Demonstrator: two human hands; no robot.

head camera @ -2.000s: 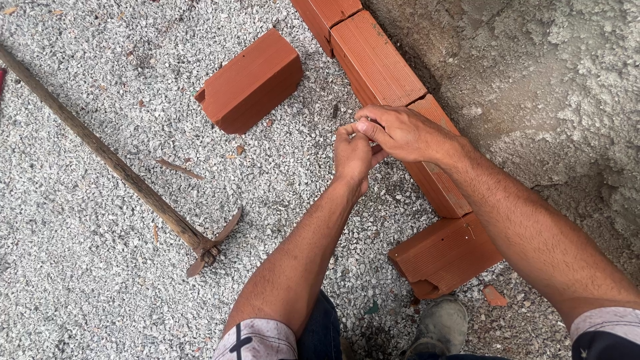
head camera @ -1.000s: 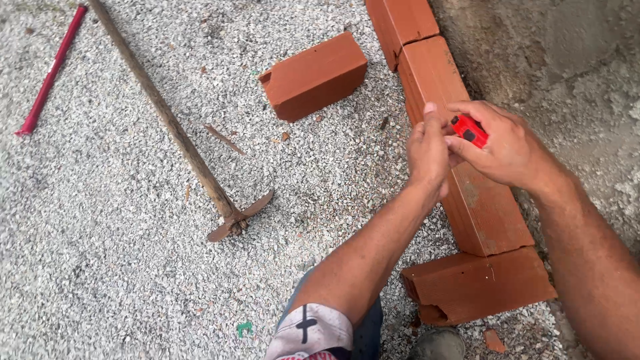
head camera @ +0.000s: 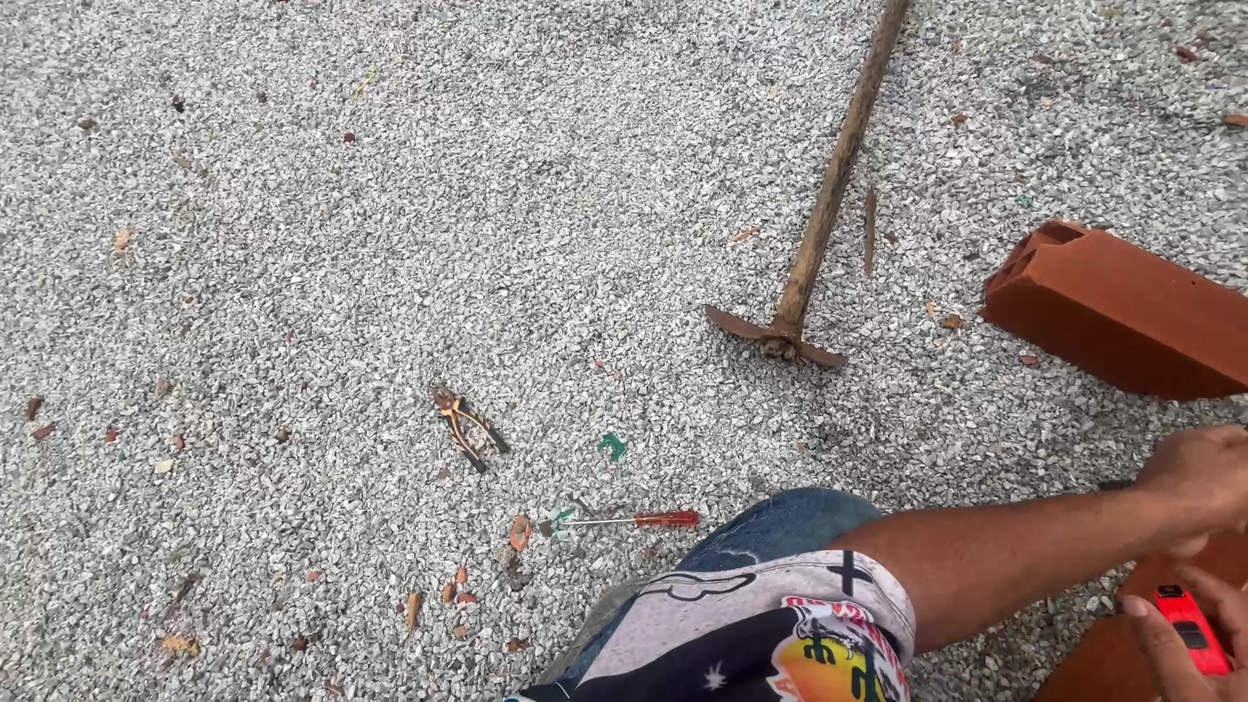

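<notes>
At the right edge my left hand [head camera: 1197, 487] is partly cut off, above the end of a hollow clay brick [head camera: 1102, 663]; its fingers are mostly out of view, so its hold cannot be told. Just below, my right hand [head camera: 1170, 648] holds a small red and black tool [head camera: 1191, 629], perhaps a utility knife or marker, between thumb and fingers. Another hollow clay brick [head camera: 1121, 312] lies on the gravel above my left hand.
A wooden-handled pickaxe or mattock [head camera: 829, 195] lies on the gravel [head camera: 292, 292]. Further left are pliers [head camera: 468, 429] with black and yellow handles, a red-handled screwdriver [head camera: 666, 519] and a green scrap [head camera: 612, 447]. Small brick chips are scattered about.
The view has swung far to the left, so the brick row has mostly left the frame. The red tool shows in my right hand one second ago and now.
</notes>
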